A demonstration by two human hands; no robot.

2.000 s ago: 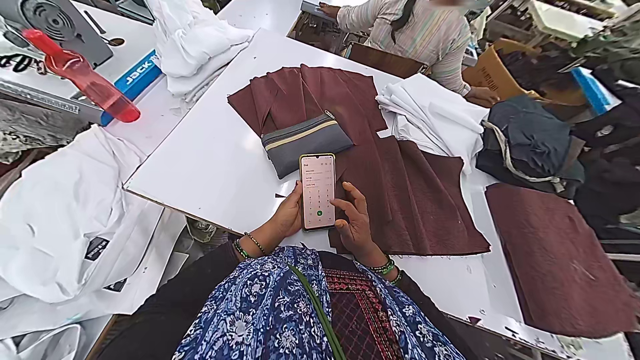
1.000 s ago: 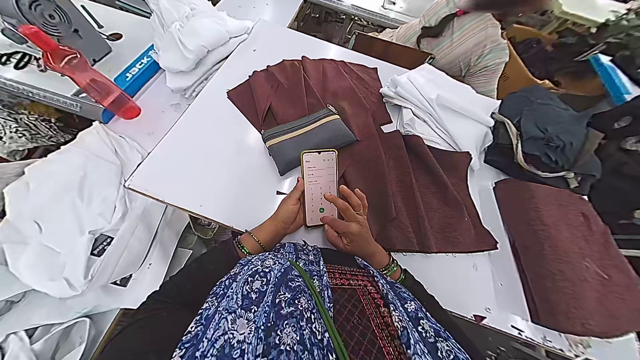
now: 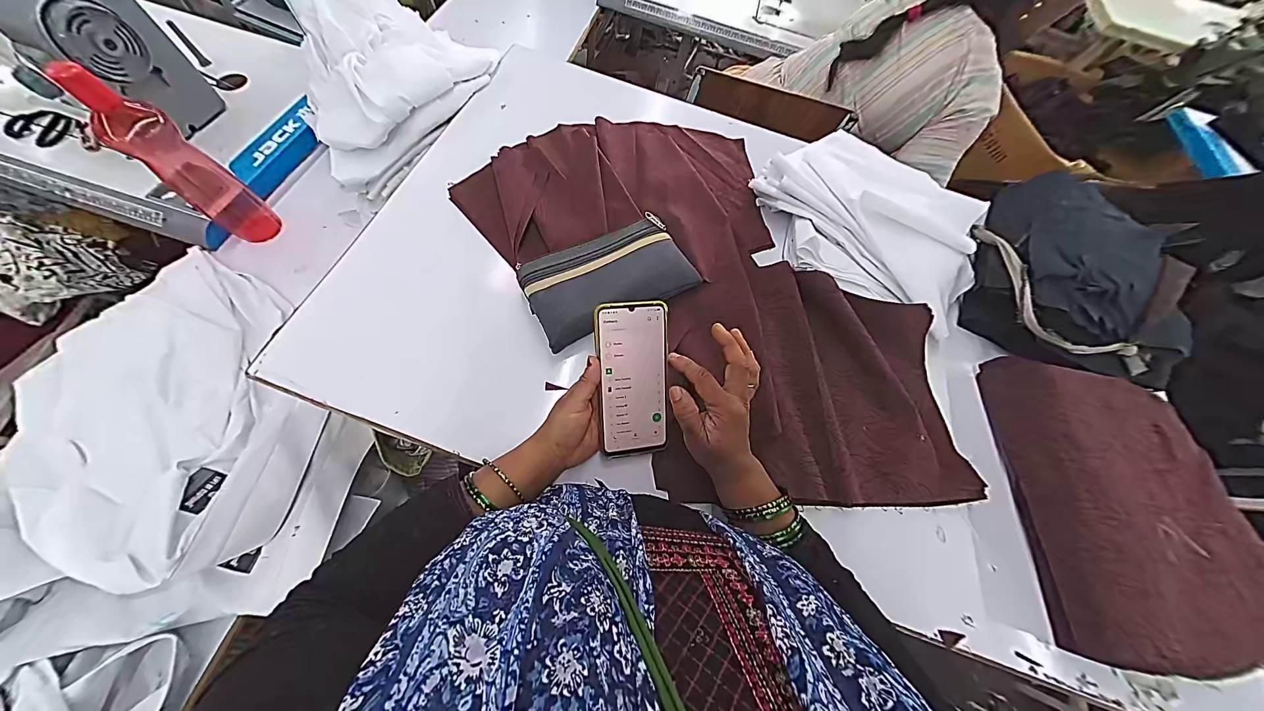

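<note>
My left hand holds a smartphone upright by its left edge; the lit screen shows a list. To the right of the phone is my right hand, its fingers apart and nothing in them. Just beyond the phone lies a grey zippered pouch with a pale stripe. It rests partly on fanned-out maroon fabric pieces, which also spread beneath and beside my right hand. The white tabletop shows to the left of the fabric.
White folded cloth and a dark bag are at the right, above more maroon fabric. White garments fill the left. A red bottle lies by a sewing machine. A person sits across the table.
My right hand has lifted off the phone's screen to its right side, fingers spread. The screen has changed from a keypad to a list. The person across has moved to the right and leaned over.
</note>
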